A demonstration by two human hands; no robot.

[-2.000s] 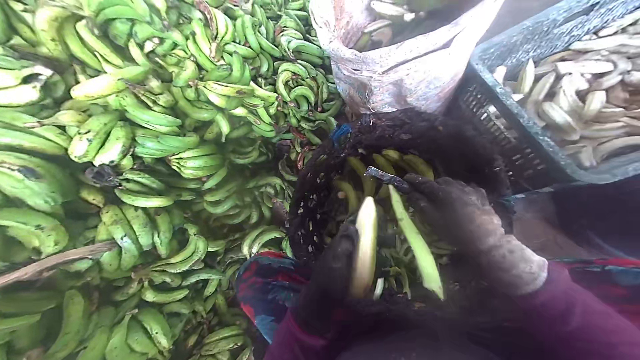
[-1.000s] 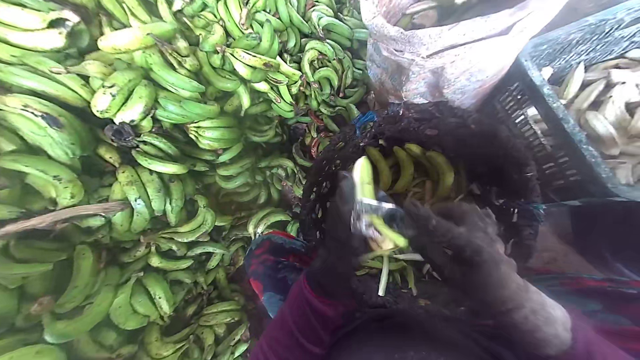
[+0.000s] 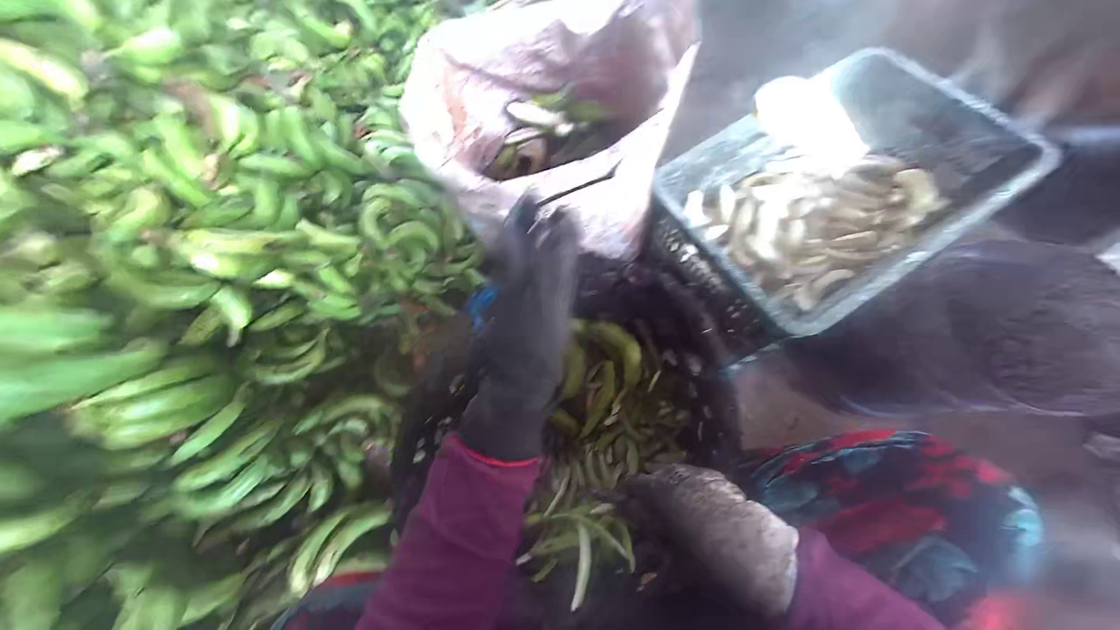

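Observation:
My left hand point(image 3: 529, 306), in a dark glove, reaches forward over the dark basket's left side, its fingertips at the near edge of a whitish sack point(image 3: 604, 188). Blur hides whether it holds anything. Low over the near right side of the basket point(image 3: 700, 350) is my right hand point(image 3: 709, 529), in a stained glove; its fingers are in shadow, so a knife or other object there cannot be made out. Inside the basket lie green bananas or plantains point(image 3: 621, 350) and strips of green peel point(image 3: 582, 560). The sack holds some pale and green pieces point(image 3: 538, 118).
Bunches of green bananas or plantains point(image 3: 271, 254) are heaped all over the left. At the upper right stands a plastic crate point(image 3: 927, 254) with peeled pale fruit point(image 3: 814, 227). Patterned red and blue cloth point(image 3: 901, 507) covers a knee beside the basket.
My left hand has moved forward from over the basket to the sack. The pale, partly peeled fruit seen at it earlier no longer shows there. My hands have moved apart; the view has shifted.

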